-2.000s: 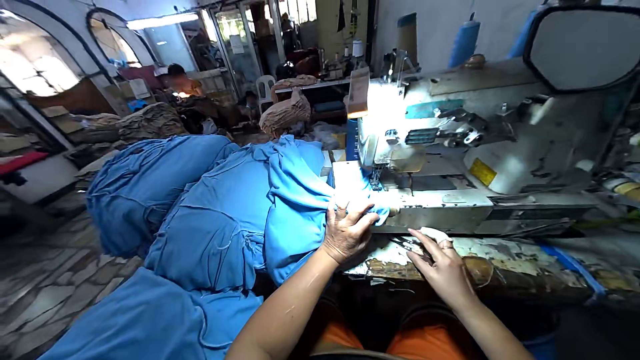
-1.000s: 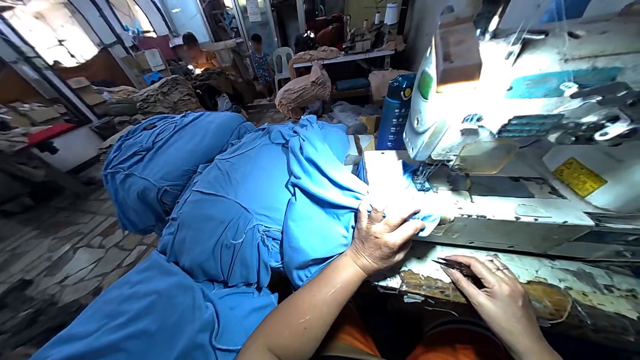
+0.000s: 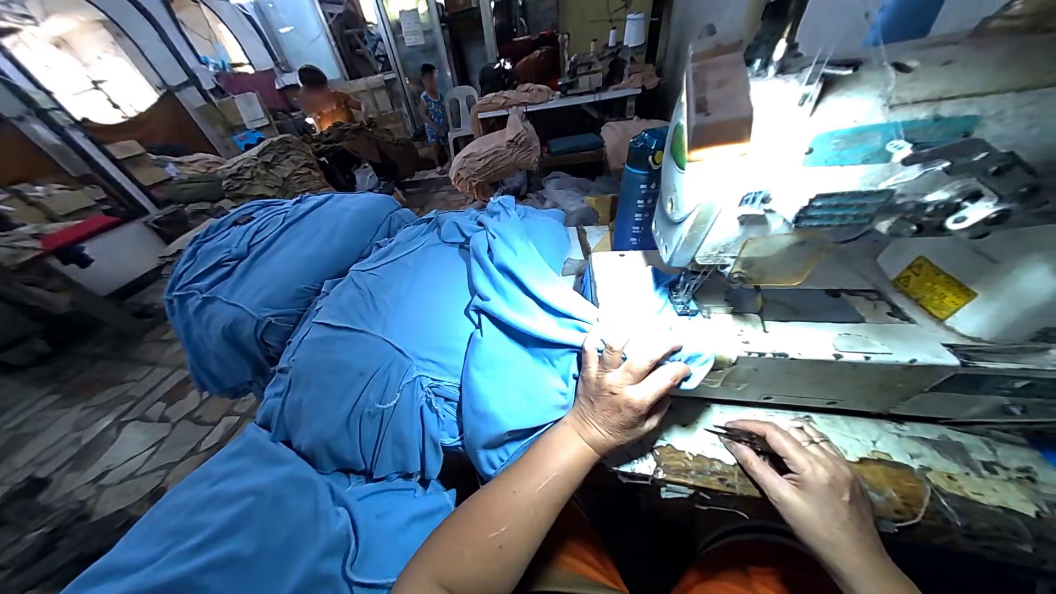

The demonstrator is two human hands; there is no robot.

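Note:
Blue knit fabric (image 3: 528,289) runs up to the needle area of an industrial sewing machine (image 3: 825,346), under its bright lamp. My left hand (image 3: 623,388) lies on the fabric at the machine's left end, fingers spread and pressing on it; whether they pinch it is hard to tell in the glare. Between the thumb and fingers of my right hand (image 3: 796,470) are small dark thread snips (image 3: 751,441), held above the worn table edge. Large bundles of blue garments (image 3: 363,330) are heaped left of the machine.
A blue bottle (image 3: 637,194) stands behind the machine head. The worn tabletop (image 3: 932,454) runs along the front of the machine. Farther back are a person in orange (image 3: 330,107), a small person by a white plastic chair (image 3: 460,115), brown cloth bundles (image 3: 499,153) and another sewing table.
The view has swung left and closer to the machine. My left hand stays on the blue fabric beside the needle area, and my right hand still holds the snips near the table edge.

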